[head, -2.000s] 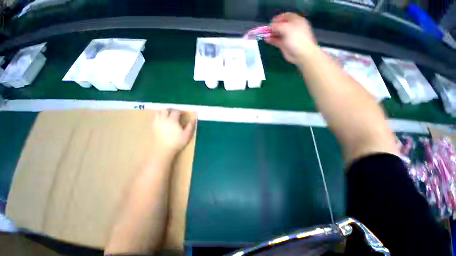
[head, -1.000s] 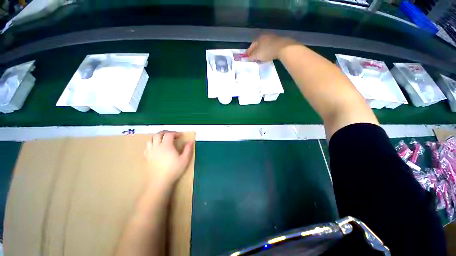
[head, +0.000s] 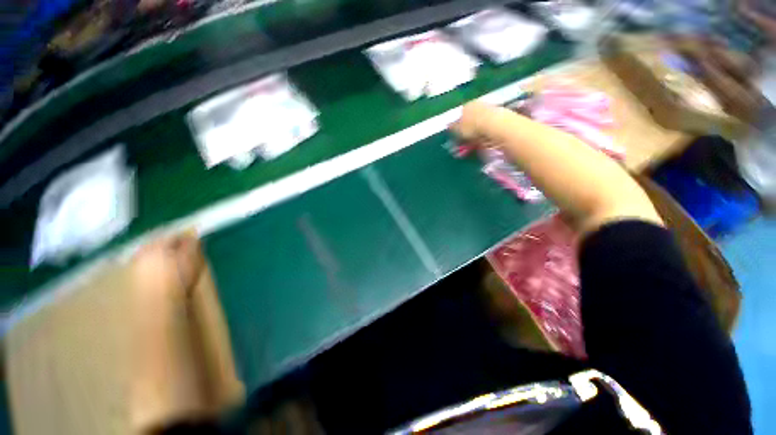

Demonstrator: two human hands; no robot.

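Note:
The view is blurred. My right hand [head: 474, 123] is at the white belt edge, at the left end of the pile of pink bagged parts [head: 574, 110]. A bit of pink shows just under its fingers; whether it is gripped cannot be told. My left hand [head: 166, 255] rests on the top right corner of the cardboard sheet [head: 77, 340] at the lower left. White blister trays stand in a row on the green conveyor belt, one of them at centre left [head: 253, 121] and another further right [head: 423, 64].
A box of pink parts [head: 549, 276] is below the bench edge at right. An open brown carton [head: 672, 85] is at the upper right, with blurred hands or arms beside it. A blue item [head: 715, 200] lies at far right above blue floor.
The view has turned to the right. My right hand has left the tray, where a pink part now shows, and moved to the pink pile. My left hand stays on the cardboard.

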